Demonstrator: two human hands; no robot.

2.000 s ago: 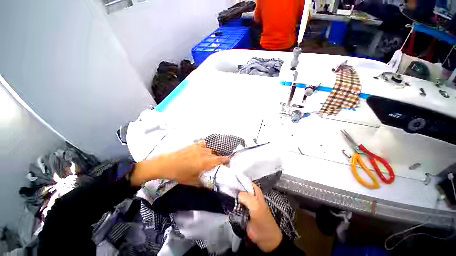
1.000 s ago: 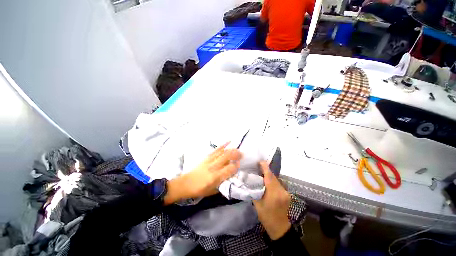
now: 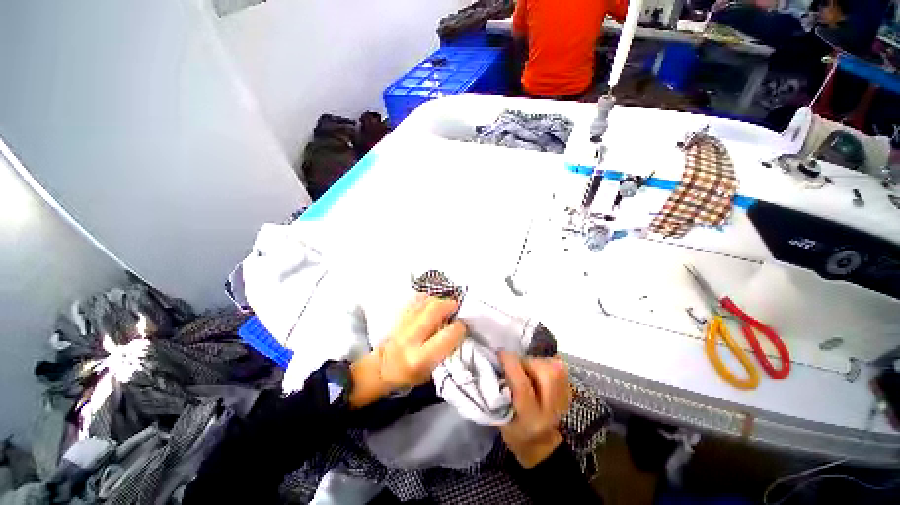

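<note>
A garment with a white inner layer point(image 3: 472, 380) is bunched between my hands at the table's front edge. Small black-and-white checked fabric point(image 3: 436, 285) shows just beyond my left hand, and more hangs below toward my lap. My left hand point(image 3: 419, 340) grips the white layer from the left, fingers bent. My right hand point(image 3: 536, 399) grips its right side, thumb toward the folded white part. More white fabric point(image 3: 281, 276) lies at the table's left edge. The fingertips are partly hidden in the folds.
Scissors point(image 3: 735, 330) with orange-yellow and red handles lie right of my hands. The sewing machine point(image 3: 789, 222) stands beyond, a brown-and-cream plaid scrap point(image 3: 699, 187) over its head. Grey fabric heaps point(image 3: 128, 365) lie at left. A blue crate point(image 3: 444, 84) and a person in orange point(image 3: 561, 44) are behind.
The white layer is now bunched tighter between my hands, and my left fingers have bent onto it. The checked part beyond my left hand, covered one second ago, shows again.
</note>
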